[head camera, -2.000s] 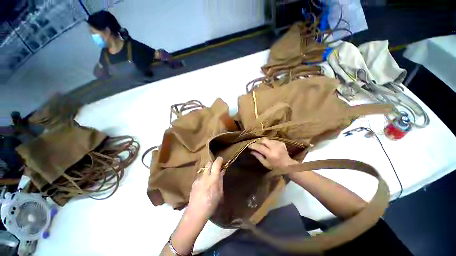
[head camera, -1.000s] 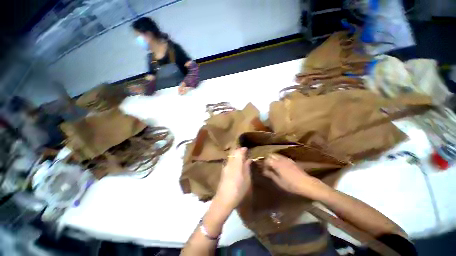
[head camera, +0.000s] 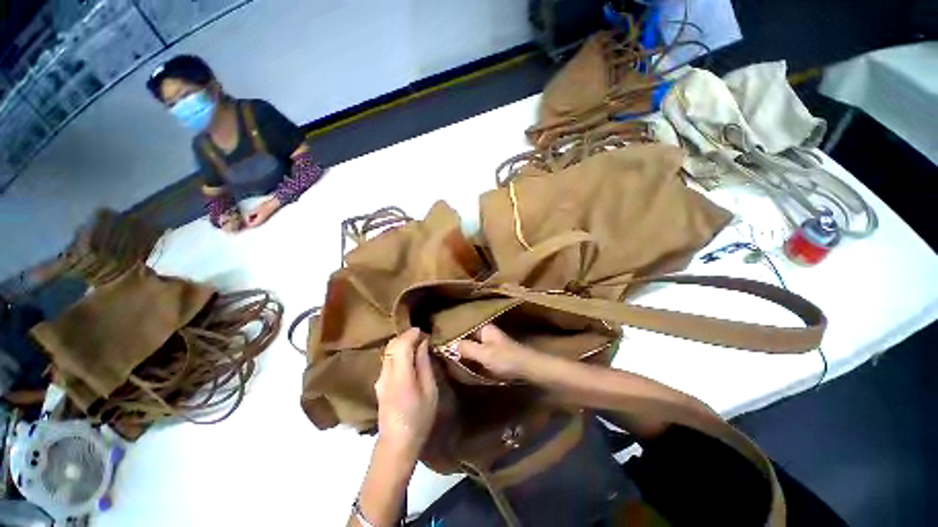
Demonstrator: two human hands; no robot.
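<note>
A brown tote bag (head camera: 463, 412) lies at the table's near edge, mouth open towards me, with a pale gold zipper (head camera: 496, 315) along the opening. My left hand (head camera: 408, 383) pinches the bag's rim at the left end of the mouth. My right hand (head camera: 492, 353) is at the zipper just inside the mouth, fingers closed near a small shiny metal spot (head camera: 449, 351). My right fingertips are partly hidden. One long handle (head camera: 720, 327) arcs over the table to the right; another strap lies across my right forearm.
More brown bags (head camera: 607, 211) lie behind. A brown pile with looped handles (head camera: 123, 329) and a white fan (head camera: 67, 463) are at left. Cream bags (head camera: 751, 108), a red can (head camera: 813, 239) and a black cord are at right. A masked person (head camera: 247, 154) stands across the white table (head camera: 278, 453).
My right hand has moved closer to my left, at the zipper's left end. The handle has swung up and right. The person opposite has brought both hands together on the table edge.
</note>
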